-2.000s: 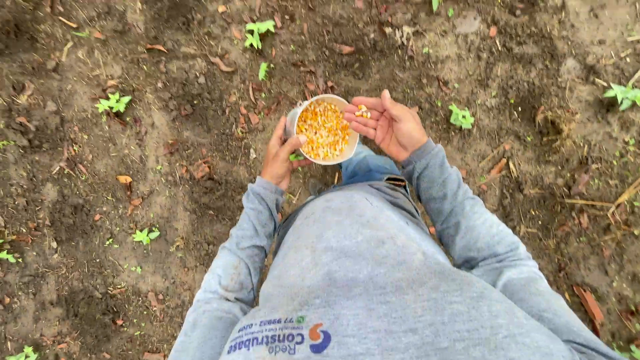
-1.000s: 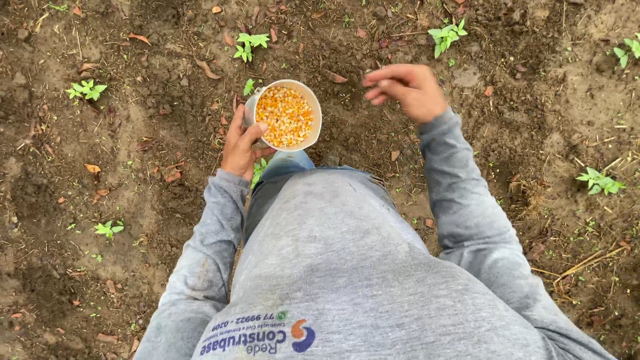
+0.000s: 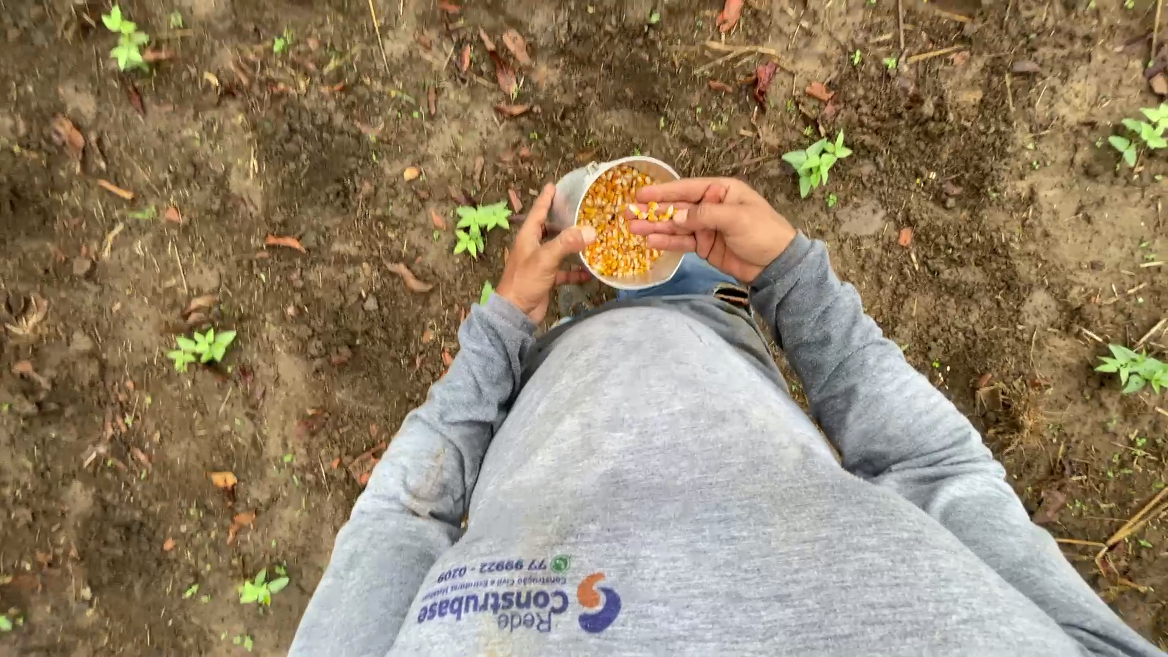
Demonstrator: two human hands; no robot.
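Observation:
A round, light metal container [image 3: 673, 270] full of yellow and whitish corn kernels [image 3: 607, 214] is in front of my waist. My left hand [image 3: 540, 260] grips its left side, the thumb over the rim. Above the right part of the opening is my right hand [image 3: 721, 224], palm turned up, with a few corn kernels [image 3: 653, 212] lying on its fingers and the thumb against them. The lower part of the container's outside is hidden by its rim and my hands.
Brown soil surrounds me. Small green seedlings grow at the left of the container [image 3: 479, 226], at its right [image 3: 817, 164], and farther left [image 3: 203, 348]. Dry leaves and bark pieces [image 3: 500, 68] are scattered about, with dry stalks [image 3: 1131, 525] at the lower right.
My right hand was apart from the container one second ago and is now back over it, with kernels on its fingers. My left hand has kept hold of the container. The view has shifted over the ground.

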